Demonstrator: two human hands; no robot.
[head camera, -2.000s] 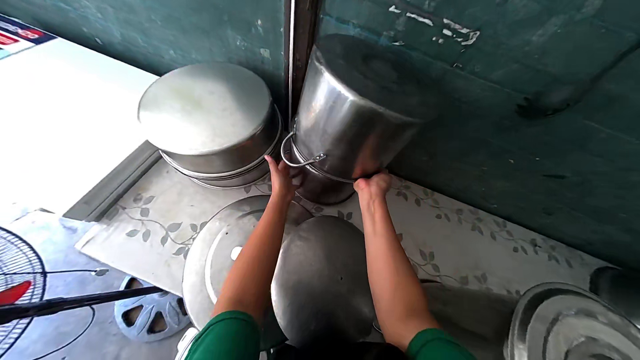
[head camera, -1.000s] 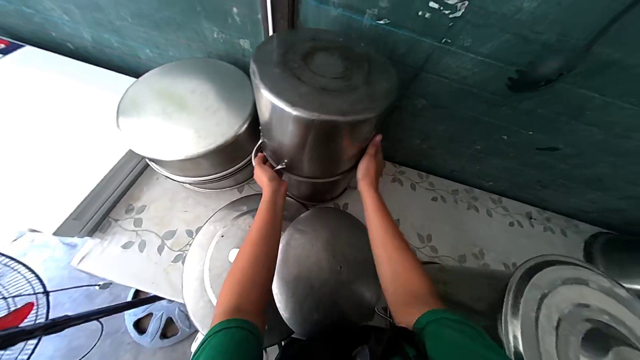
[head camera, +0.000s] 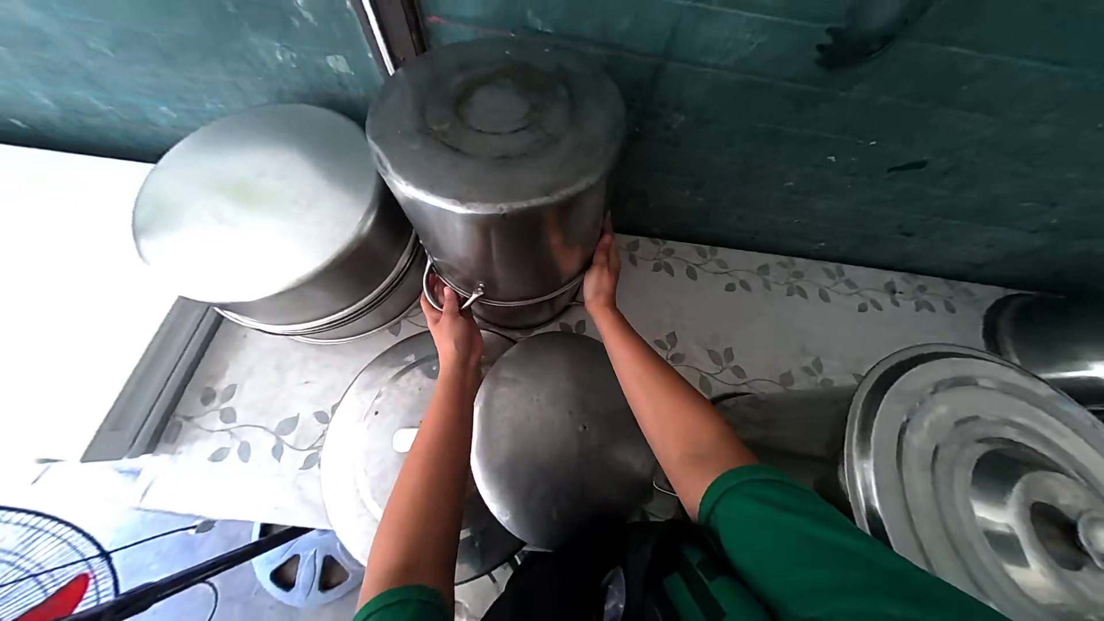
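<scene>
A large stainless steel stockpot (head camera: 509, 224) stands upside down in the corner, its round base facing up and its rim low over another metal vessel. My left hand (head camera: 453, 323) is at the wire handle on the pot's left side, with its fingers partly behind the handle. Against the lower right side of the pot rests my right hand (head camera: 603, 272), fingers along the wall. A wide upturned aluminium pot (head camera: 259, 198) stands to the left, on top of other rims. In front lie a rounded metal vessel or lid (head camera: 561, 440) and a broad round lid (head camera: 371, 431).
A ridged metal lid (head camera: 897, 431) with a knob sits at the right, near another metal pot (head camera: 1048, 336). Green walls (head camera: 776, 155) rise behind the leaf-patterned surface (head camera: 690, 302). A fan (head camera: 60, 552) and a blue plastic stool (head camera: 306, 565) are at the lower left.
The stockpot has gone from tilted to more upright, and its base now shows fully. My right hand has moved from the rim up onto the pot's side.
</scene>
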